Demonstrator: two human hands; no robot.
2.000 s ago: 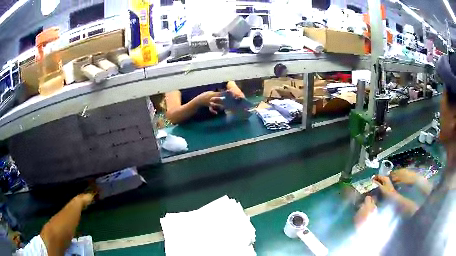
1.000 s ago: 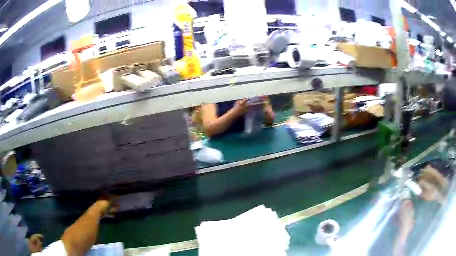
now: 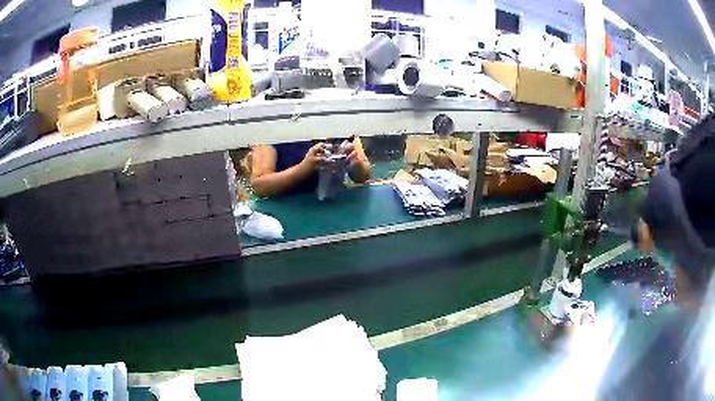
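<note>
Neither of my hands is in view. A thick, loose stack of white paper [image 3: 310, 362] lies front centre, cut off by the lower edge. A small white block-like thing [image 3: 416, 389] shows at the lower edge just right of it; what it is I cannot tell. A row of narrow white-blue units [image 3: 77, 382] with small dark shapes stands at the lower left. A crumpled white piece [image 3: 176, 388] lies between the row and the stack.
A dark-green belt [image 3: 329, 290] runs across behind the stack, under a grey shelf [image 3: 313, 116]. A dark carton block [image 3: 125, 219] is behind it at left. A green press stand [image 3: 558, 215] and a blurred person [image 3: 682, 204] are at right. Another person's hands [image 3: 333, 157] hold a grey item across the belt.
The arm reaching over the belt at left and the slim box by it are gone. The white ring-shaped thing on the bench no longer shows. The person at right leans in; their hands have left the press.
</note>
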